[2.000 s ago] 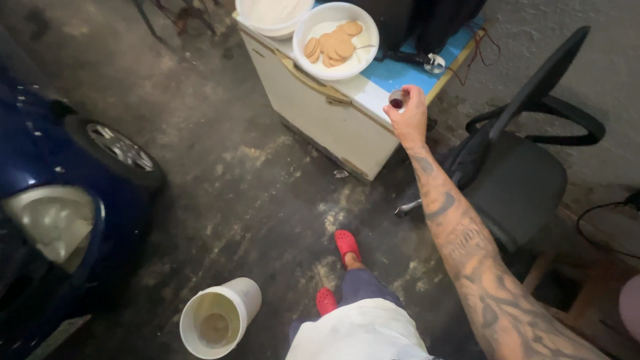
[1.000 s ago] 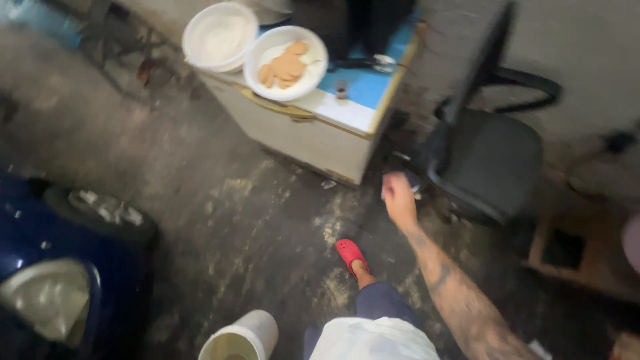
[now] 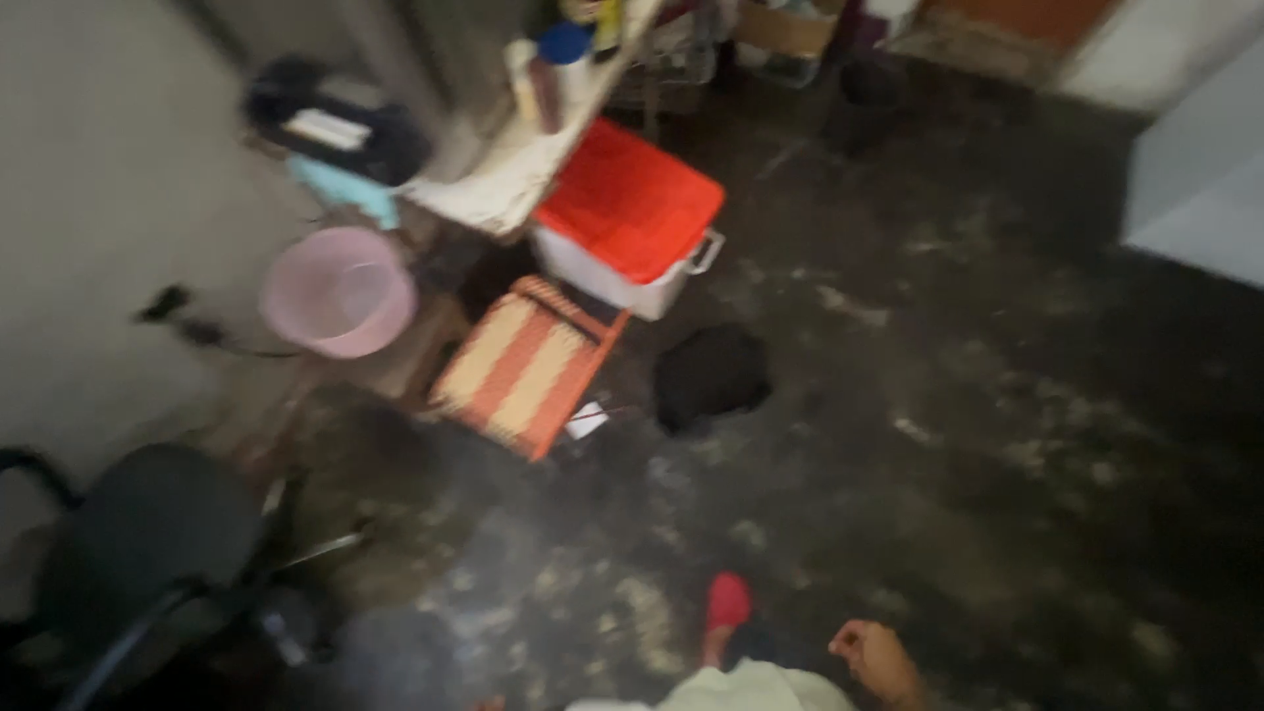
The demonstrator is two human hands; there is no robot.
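Observation:
Low at the right of my light-coloured shirt [image 3: 755,688], my right hand [image 3: 874,657] hangs over the dark floor. Its fingers are curled in, and nothing shows between them. A small blurred patch of skin at the bottom edge seems to be my left hand [image 3: 487,703]; its fingers are hidden. Neither hand is seen touching an object. One red clog [image 3: 729,599] shows on my foot, between the hands. Farther ahead on the floor are a black item [image 3: 711,377] and a low seat with orange and cream woven webbing [image 3: 518,365].
A white bin with a red lid [image 3: 632,202] stands partly under a cluttered table [image 3: 504,183]. Left of the woven seat is a pink basin [image 3: 339,291]. A dark office chair [image 3: 153,543] is at lower left, a pale box-like object [image 3: 1200,168] at upper right.
My right hand has let go of the small glass, which stood on the blue-and-white worktop one second ago. The view has swung far to the right, away from the worktop, bowls and car.

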